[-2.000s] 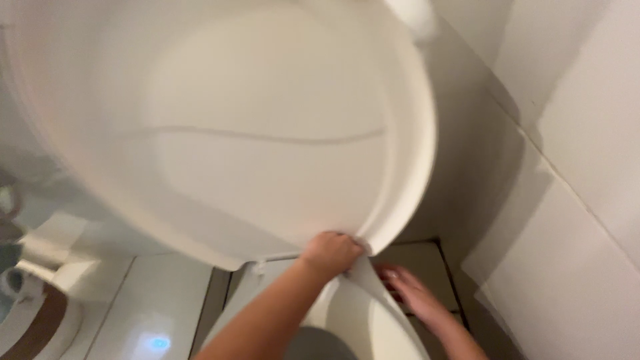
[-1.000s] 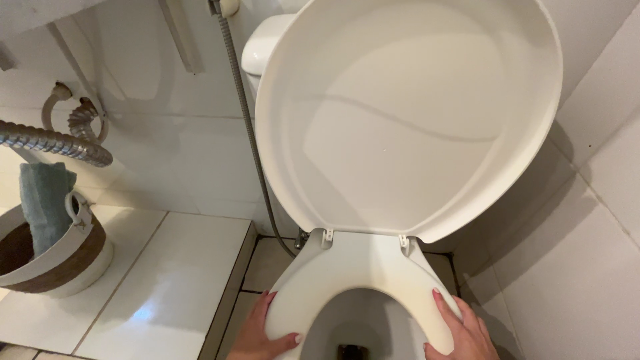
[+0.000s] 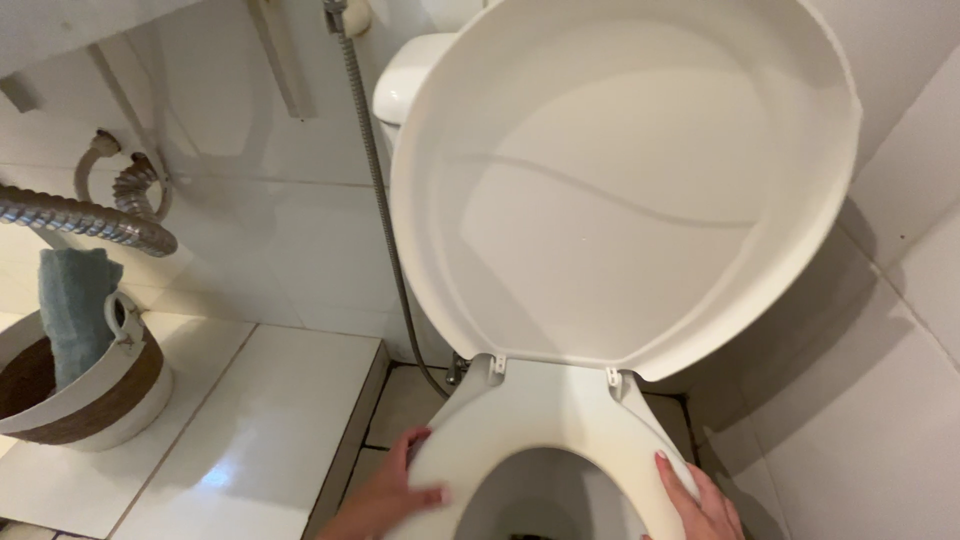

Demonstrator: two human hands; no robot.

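A white toilet seat lies flat on the bowl, and its white lid stands raised behind it, joined by two small hinges. At the seat's left edge is my left hand, slightly blurred, thumb over the top and fingers at the outer side. My right hand rests around the right edge, its thumb on top and its other fingers outside. Both hands run partly out of the frame. Through the seat opening the grey inside of the bowl shows, with something dark at the bottom edge.
Behind the lid, at left, is the white cistern. A metal spray hose hangs beside it. On a tiled ledge stands a woven basket holding a blue-grey towel. A corrugated drain pipe juts above. Tiled walls stand close.
Two seconds ago my hands were near the hinge area, one at the lid's lower edge. They have moved to the two sides of the seat. The view has shifted.
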